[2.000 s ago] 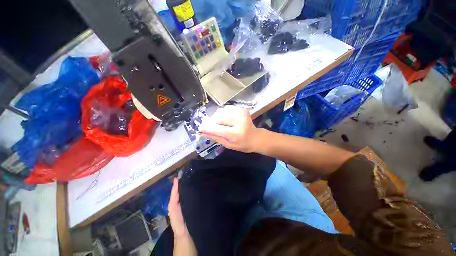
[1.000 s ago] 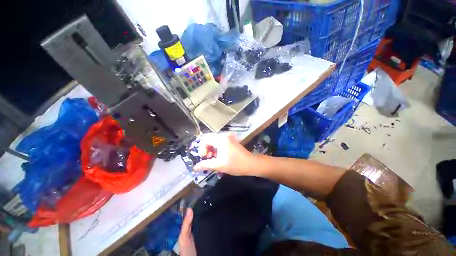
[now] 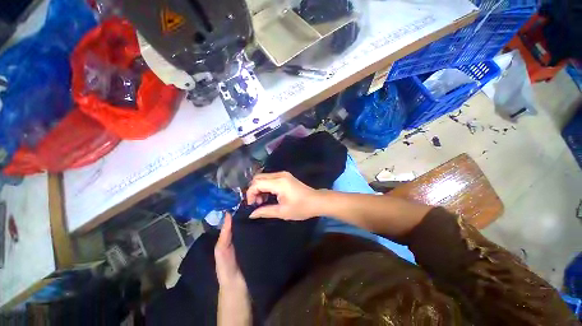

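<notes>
A black garment (image 3: 274,255) fills the lap in soft folds. My right hand (image 3: 284,196) is over it, thumb and fingers bent close together; whether they pinch cloth or a small piece cannot be told. My left hand (image 3: 228,258) lies along the garment's left side, thumb up, its fingers hidden by the cloth. The machine head (image 3: 198,32) with its yellow warning triangle stands on the bench above. The silver needle plate (image 3: 246,99) is at the bench edge, with both hands away from it.
The white bench (image 3: 159,149) has a wooden edge. A beige parts tray (image 3: 284,35), a thin metal tool (image 3: 306,72) and a red plastic bag (image 3: 127,118) stand or lie on it. A brown stool (image 3: 453,191), a blue bag (image 3: 376,121) and a blue crate (image 3: 437,95) are at the right.
My right hand has moved from the needle plate down to the garment on the lap. My left hand shows more, beside it. The view has tipped down towards the lap.
</notes>
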